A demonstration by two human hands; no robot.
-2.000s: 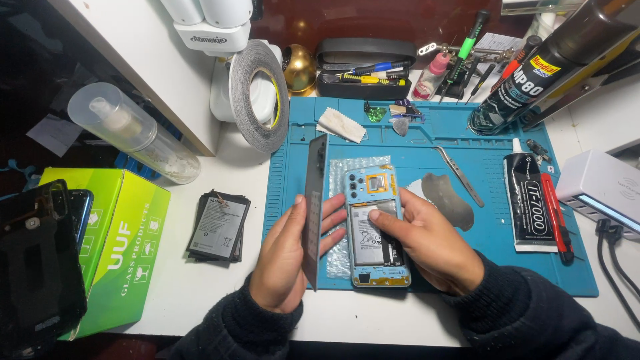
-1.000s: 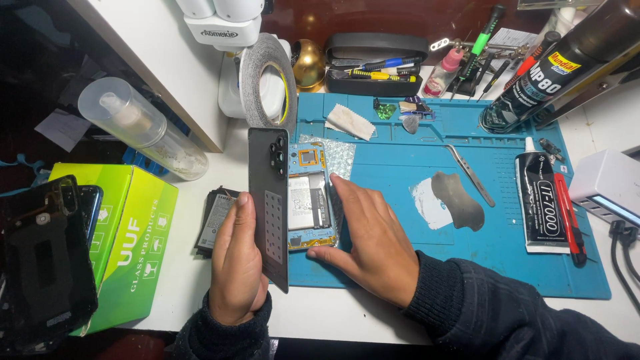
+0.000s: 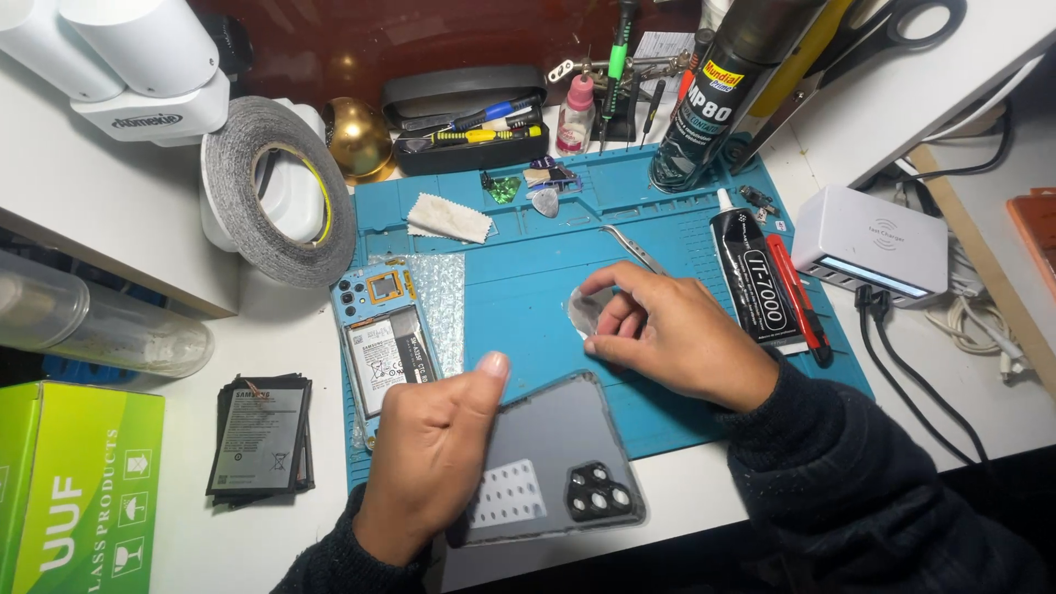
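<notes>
My left hand grips the grey phone back cover by its left edge; its inner face shows, with a perforated white pad and a black camera surround. My right hand is over the mat, thumb and forefinger curled at a thin metallic sheet; whether it grips the sheet is hidden. The opened phone, with battery and camera lenses showing, lies on bubble wrap at the left of the blue repair mat. Curved tweezers lie just beyond my right hand.
Phone batteries are stacked left of the mat. An adhesive tube, a red cutter and a charger stand or lie at the right. A spray can, a tool case and a tape roll are behind.
My right hand has left the phone and moved right to the metallic sheet. The cover, upright earlier, is now tilted with its inner face up, and my left hand has moved right with it.
</notes>
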